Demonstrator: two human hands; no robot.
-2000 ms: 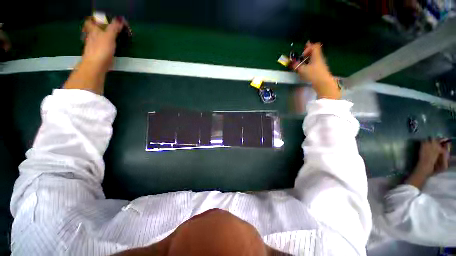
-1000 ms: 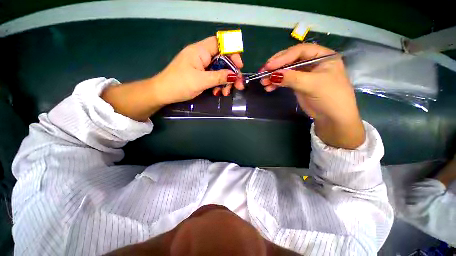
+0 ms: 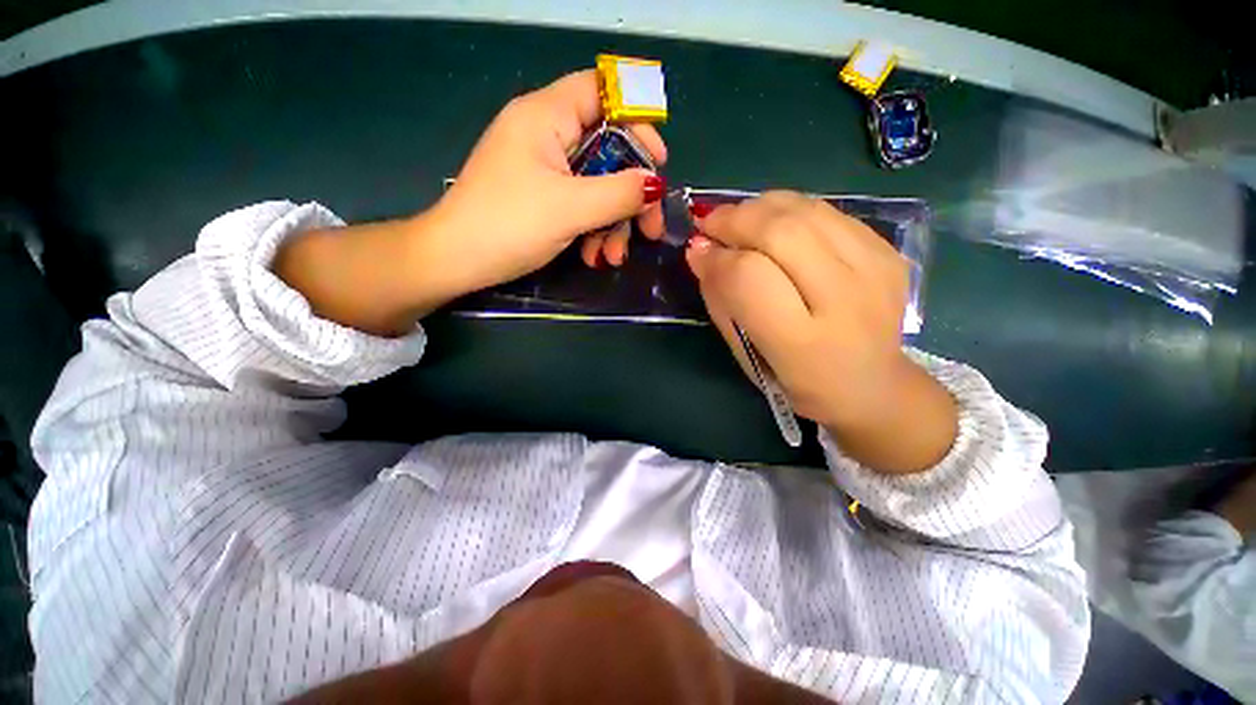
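Observation:
My left hand [image 3: 544, 179] holds a dark watch housing [image 3: 609, 154] with a shiny rim and blue-black inside. A yellow battery [image 3: 634, 90] with a white patch sticks up above its fingers. My right hand [image 3: 806, 282] holds the silver tweezers [image 3: 766, 383], whose rear end points down toward me below the palm. Its thumb and finger are pinched beside the left fingertips; a small pale, shiny bit shows there, too small to name. Both hands are over the black glossy carrier strip [image 3: 551, 292], which they partly cover.
A second housing [image 3: 902, 128] with its yellow battery [image 3: 869, 65] lies at the upper right. Clear plastic sheets [image 3: 1102, 207] lie on the right. A pale rail [image 3: 400, 11] curves along the far edge. Another person's sleeve [image 3: 1171, 572] is at the lower right.
My right hand has turned and moved down and left, and the tweezers now point their rear end toward me. My left hand still holds the housing. The second housing has come into clear view.

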